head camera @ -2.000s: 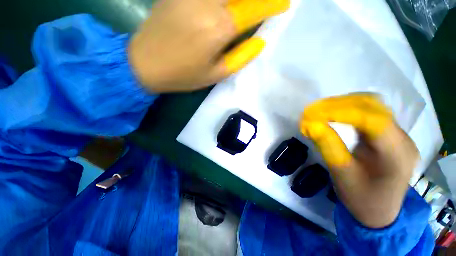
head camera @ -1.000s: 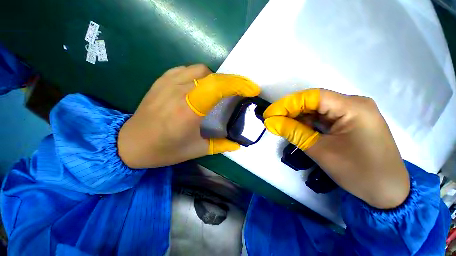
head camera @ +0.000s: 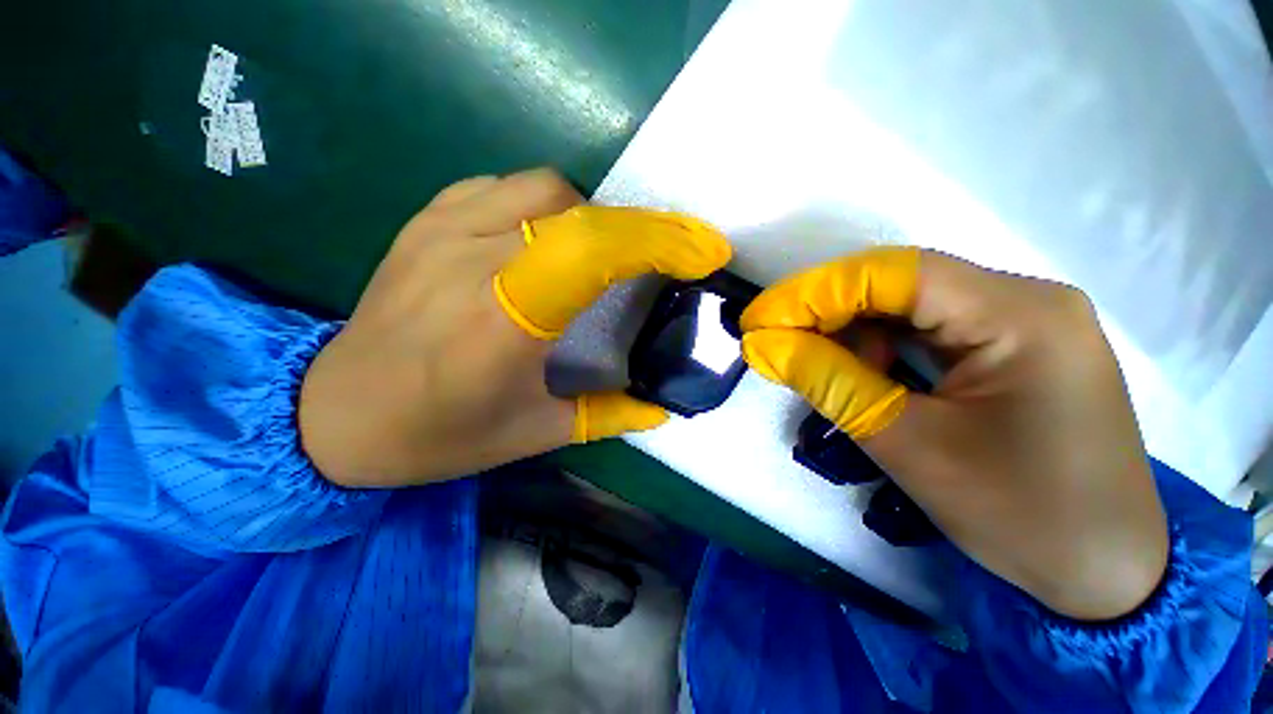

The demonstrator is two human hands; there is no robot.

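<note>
A black glossy octagonal watch case (head camera: 687, 349) with a white glare patch lies at the near edge of the white foam sheet (head camera: 894, 126). My left hand (head camera: 461, 321), with yellow finger cots, holds the case from its left, forefinger at the top and thumb at the bottom. My right hand (head camera: 977, 405) has its cotted thumb and forefinger pinched together at the right edge of the case. Whether a small piece is between these fingertips cannot be seen. Two more black watch cases (head camera: 834, 453) lie partly under my right hand.
Small white printed labels (head camera: 228, 119) lie on the green bench (head camera: 349, 126) at the upper left. A faint translucent sheet (head camera: 1061, 140) lies on the foam sheet. The near bench edge runs below my hands.
Since two seconds ago my left hand has come down to the watch case and taken hold of it, and my right hand has moved to its right edge. Over the last second the hands barely moved.
</note>
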